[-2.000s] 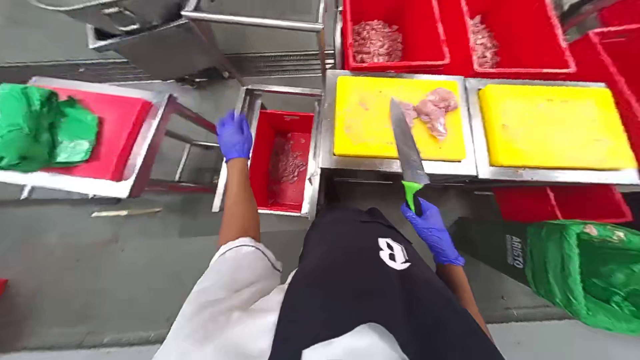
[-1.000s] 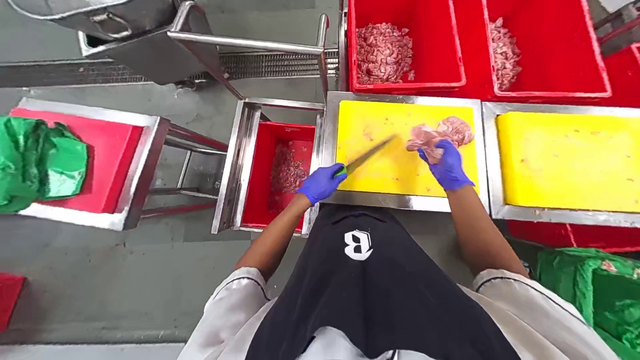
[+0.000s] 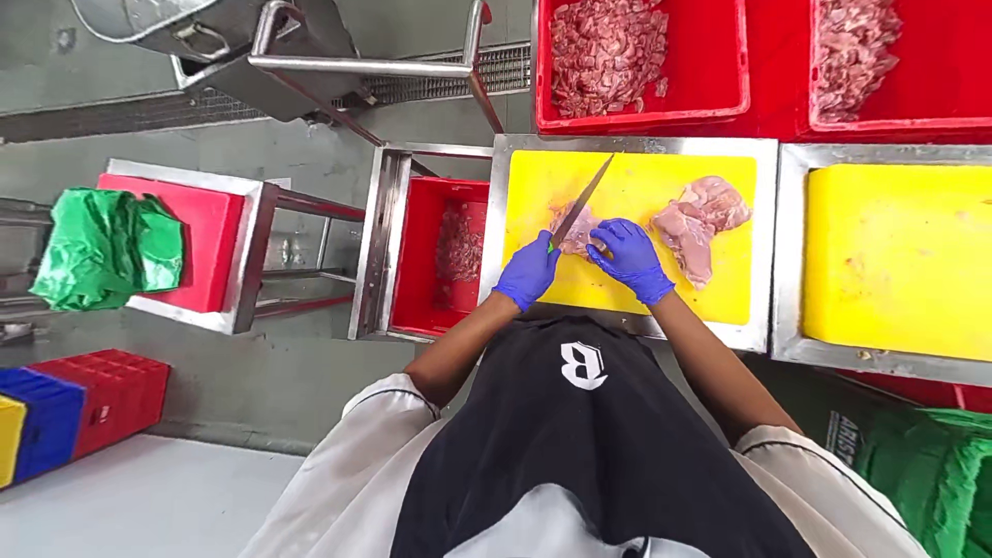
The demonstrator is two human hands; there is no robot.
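My left hand (image 3: 529, 271), in a blue glove, is closed round the green handle of a long knife (image 3: 587, 195). The blade points up and to the right and lies over a piece of raw meat (image 3: 575, 231) on a yellow cutting board (image 3: 620, 299). My right hand (image 3: 629, 256), also gloved in blue, has its bent fingers on the right side of that piece; whether they pinch it I cannot tell. More raw meat (image 3: 695, 221) lies on the board just right of my right hand.
Red crates (image 3: 717, 54) with cut meat stand behind the board, and a red crate (image 3: 418, 256) sits to its left. Another yellow board (image 3: 891, 263) adjoins on the right. A green bag (image 3: 105, 252) lies on a red board (image 3: 213, 256) at the left.
Two seconds ago the knife was in my right hand; one second ago it was in my left. My right hand has moved left from the larger meat pile to a piece beside the knife.
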